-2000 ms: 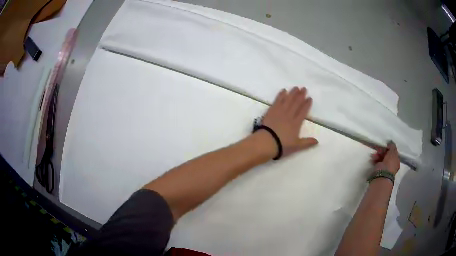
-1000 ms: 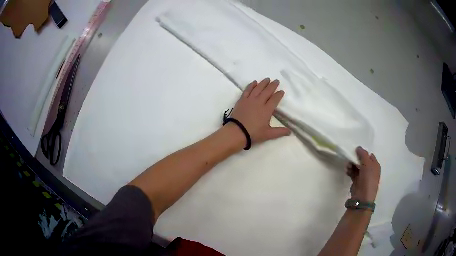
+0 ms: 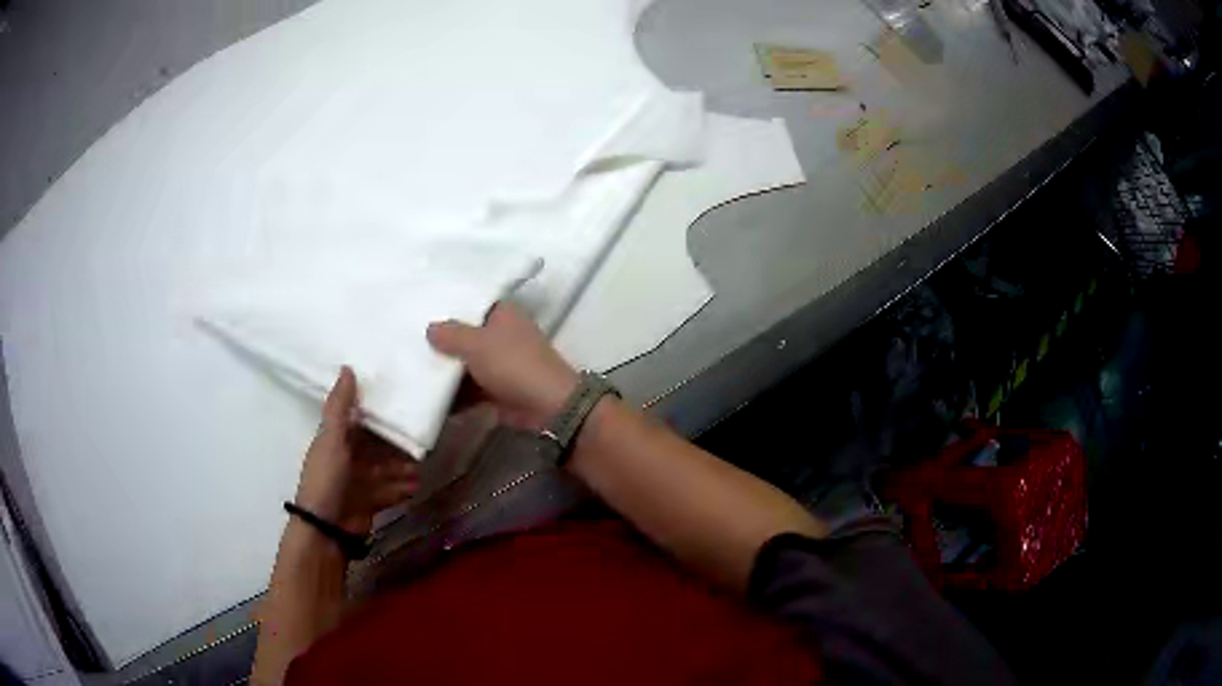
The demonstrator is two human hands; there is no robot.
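A folded white cloth piece [image 3: 416,308] lies over a wider spread of white cut cloth [image 3: 121,456]. Its near end comes to a blunt corner close to the table's front edge. My right hand [image 3: 503,362], with a grey-green band at the wrist, grips this end from the right, thumb on top and fingers partly hidden. My left hand [image 3: 351,462], with a black band, is at the corner's left side, thumb up along the edge and fingers below it. More white cloth with curved edges [image 3: 643,275] lies to the right.
Tan paper tickets [image 3: 801,69] lie on the grey table [image 3: 751,295] at upper right. A long dark bar [image 3: 1052,43] is near the far right end. The riveted metal edge [image 3: 781,345] runs diagonally. A red plastic crate [image 3: 998,509] stands on the floor at right.
The view has turned right, towards the tickets and crate. Both hands have come close to my body. The long fold is now a bunched, shorter fold with its near end between my hands.
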